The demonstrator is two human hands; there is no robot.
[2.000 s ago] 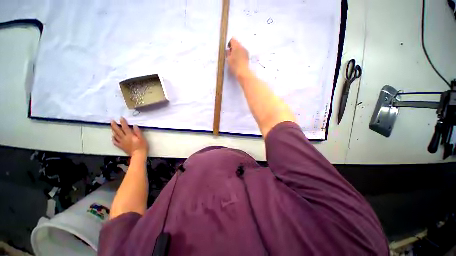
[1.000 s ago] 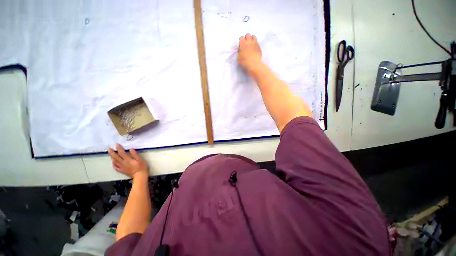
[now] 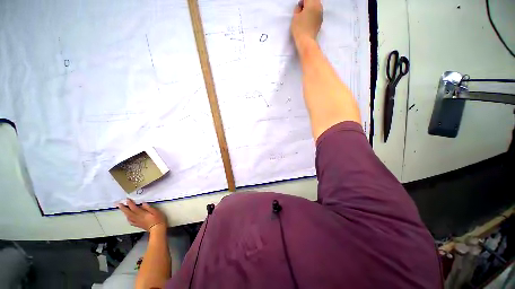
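The white paper marker [image 3: 169, 107] with thin drawn lines and small circles covers the dark fabric lay, whose dark edge shows at the front and right. A long wooden ruler [image 3: 211, 93] lies across it, front to back. An open box of pins [image 3: 137, 171] sits on the paper near the front left edge. My left hand [image 3: 144, 216] rests flat with fingers apart at the lay's front edge, just below the box. My right hand [image 3: 308, 21] is over the paper at the far right, at the picture's top edge; its fingertips are small and what they hold is unclear.
Black-handled shears [image 3: 391, 96] lie on the whitish table [image 3: 420, 149] right of the lay. Beyond them is a metal base plate [image 3: 447, 110] with an arm attached. A dark cable runs at the top right. A white bucket [image 3: 127, 277] stands below the table's front edge.
My right hand has moved away from beside the ruler, farther out and to the right over the paper. My left hand stays by the front edge. The camera view has shifted.
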